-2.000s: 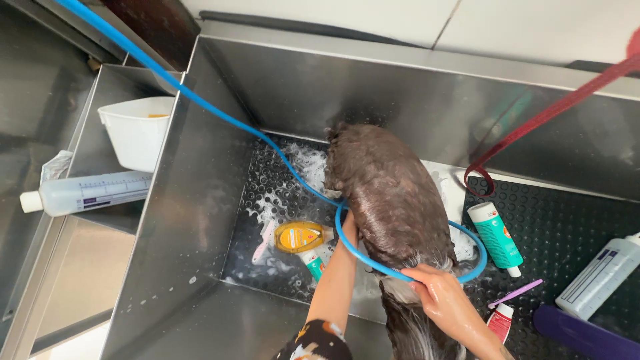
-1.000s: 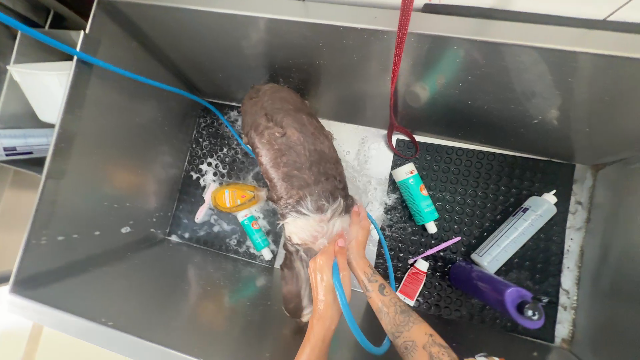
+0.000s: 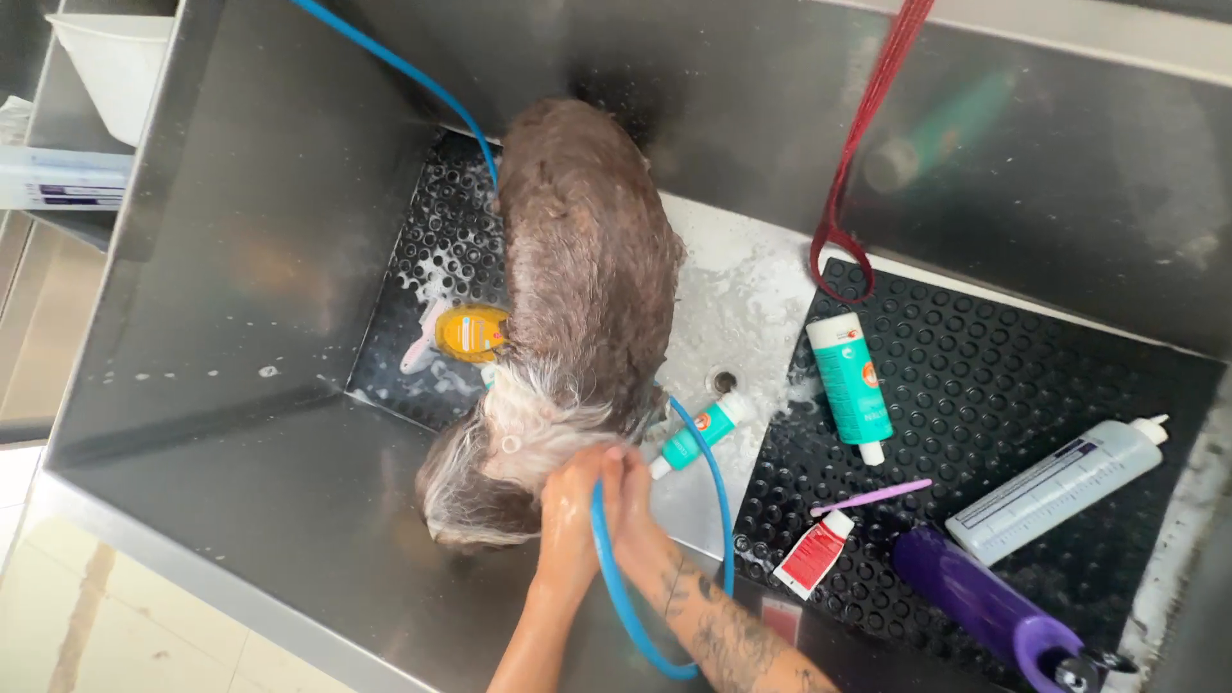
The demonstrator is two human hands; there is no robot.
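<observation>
A wet dog [image 3: 587, 250] with brown fur and a paler neck stands in a stainless steel tub, its head low toward the near wall. My left hand [image 3: 571, 505] and my right hand [image 3: 628, 491] are close together at the side of its neck. A blue hose [image 3: 717, 472] loops beside my hands and passes across my right wrist; whether either hand grips its end is hidden. Under the dog's near right side lies a teal bottle [image 3: 701, 433]. An amber bottle [image 3: 472, 333] and a pale pink comb or brush [image 3: 423, 337] lie left of the dog.
On the black rubber mat [image 3: 962, 337] lie a teal bottle [image 3: 852, 385], a clear bottle [image 3: 1059, 491], a purple bottle [image 3: 991, 597], a red tube [image 3: 814, 555] and a purple toothbrush [image 3: 876, 496]. A red loop lead [image 3: 847, 212] hangs above. The steel wall [image 3: 241, 231] bounds the left.
My hands were apart around the dog two seconds ago and are now together at its neck. The dog's head has swung left. The view has shifted.
</observation>
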